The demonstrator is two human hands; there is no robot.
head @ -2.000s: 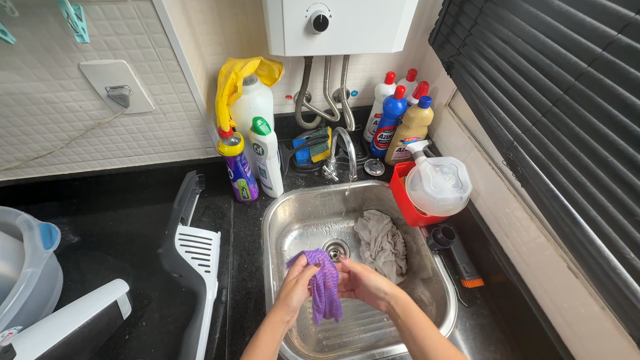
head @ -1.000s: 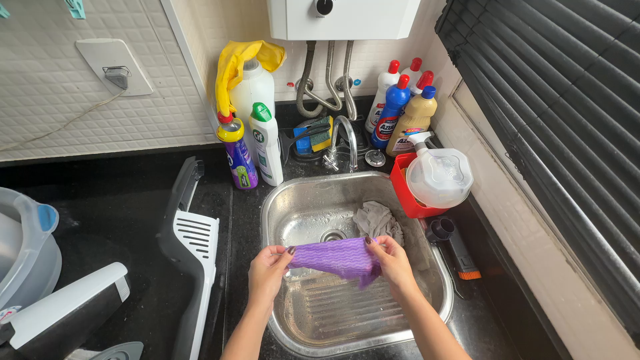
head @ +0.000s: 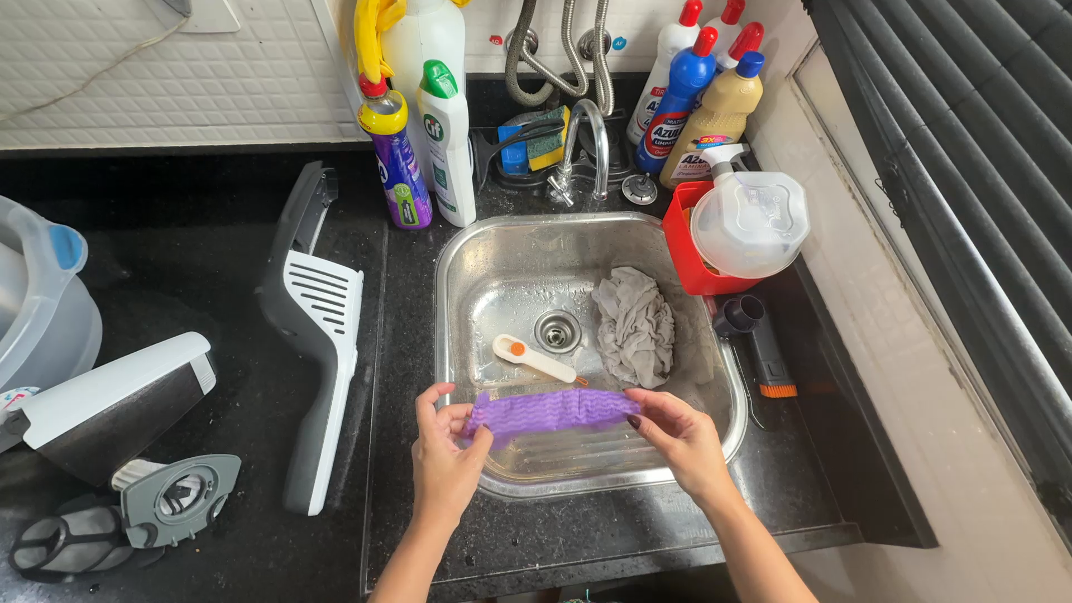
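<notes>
A purple cloth (head: 557, 412) is stretched in a folded strip over the front of the stainless steel sink (head: 578, 486). My left hand (head: 448, 452) grips its left end, and my right hand (head: 682, 435) pinches its right end between thumb and fingers. Behind the cloth, a white plastic tool with an orange button (head: 533, 358) lies in the basin near the drain (head: 558, 332). A crumpled grey cloth (head: 634, 327) rests on the right side of the basin. The chrome faucet (head: 600, 146) arches over the sink's back edge.
Cleaner bottles (head: 448, 142) stand behind the sink at left, others (head: 670, 109) at right. A red container (head: 688, 243) sits at the back right corner, a brush attachment (head: 769, 356) beside the rim. On the left counter lie a vacuum body (head: 322, 335), other vacuum parts (head: 180, 498) and a plastic tub (head: 50, 310).
Bunched two seconds ago, then spread out between both hands, the purple cloth is now drawn into a narrower strip. The white tool in the basin now shows. The view has moved closer to the sink.
</notes>
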